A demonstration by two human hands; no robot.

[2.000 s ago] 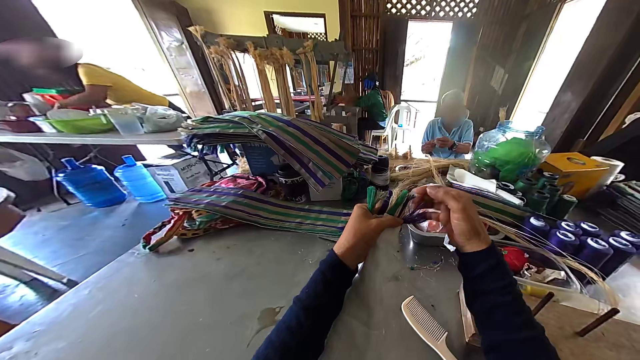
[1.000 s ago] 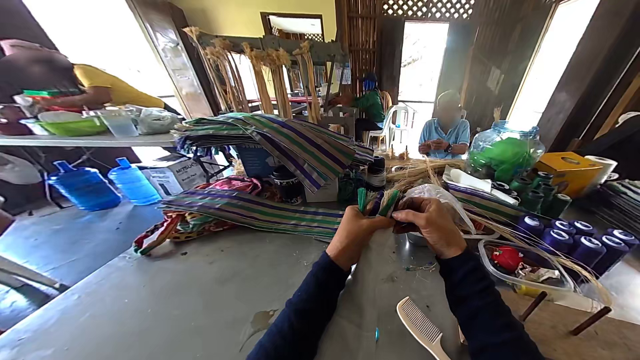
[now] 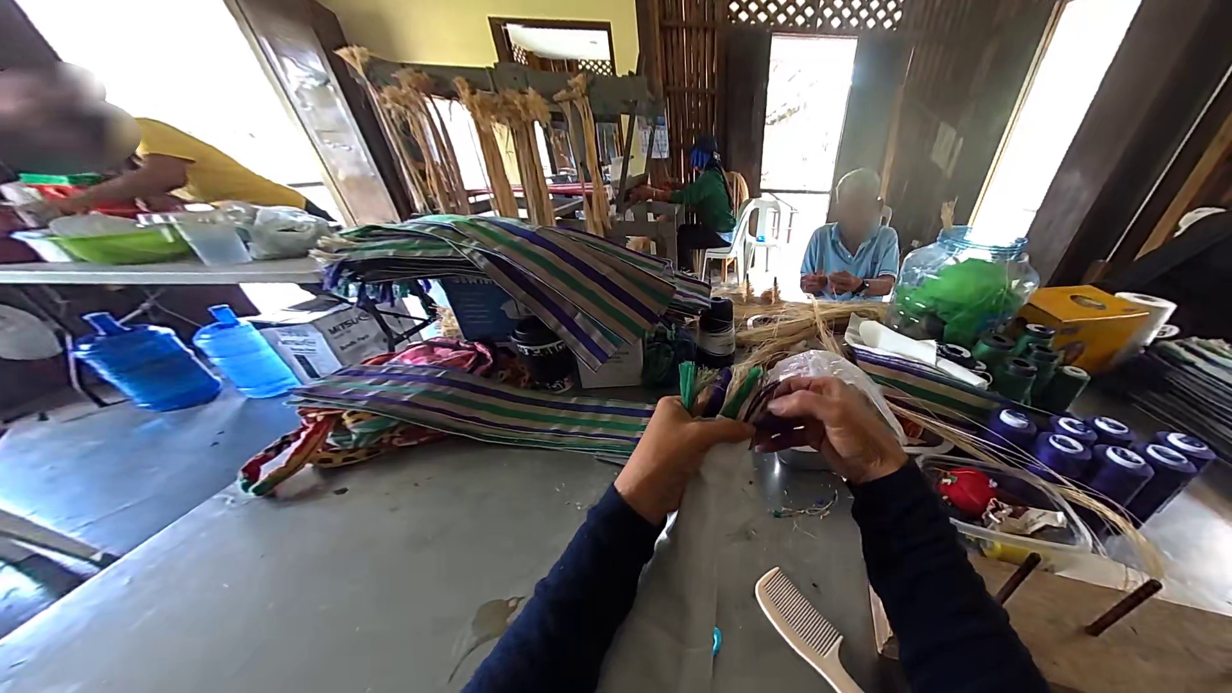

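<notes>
Near the middle of the table, my left hand (image 3: 674,450) grips the end of a striped woven strip (image 3: 500,409) where green and purple fringe threads (image 3: 724,390) stick up. My right hand (image 3: 835,423) pinches dark threads at the same end, its fingertips close to my left thumb. The strip's striped face seems to run off to the left; how it joins what I hold is partly hidden. A pale comb (image 3: 801,621) lies below my right hand. Behind my right hand are a clear plastic bag (image 3: 818,371) and a partly hidden bowl.
Stacked striped strips (image 3: 539,265) lie beyond my hands. Purple thread cones (image 3: 1107,467), a plastic tray (image 3: 1011,525) with a red pincushion-like item, and a wooden board (image 3: 1136,626) with pegs stand right. Loose fibres (image 3: 1020,452) cross there. A person in light blue (image 3: 849,255) sits opposite.
My right hand was raised with its fingers lifted two seconds ago; it has come down beside my left hand. A small blue item shows on the table that the oldest frame does not show.
</notes>
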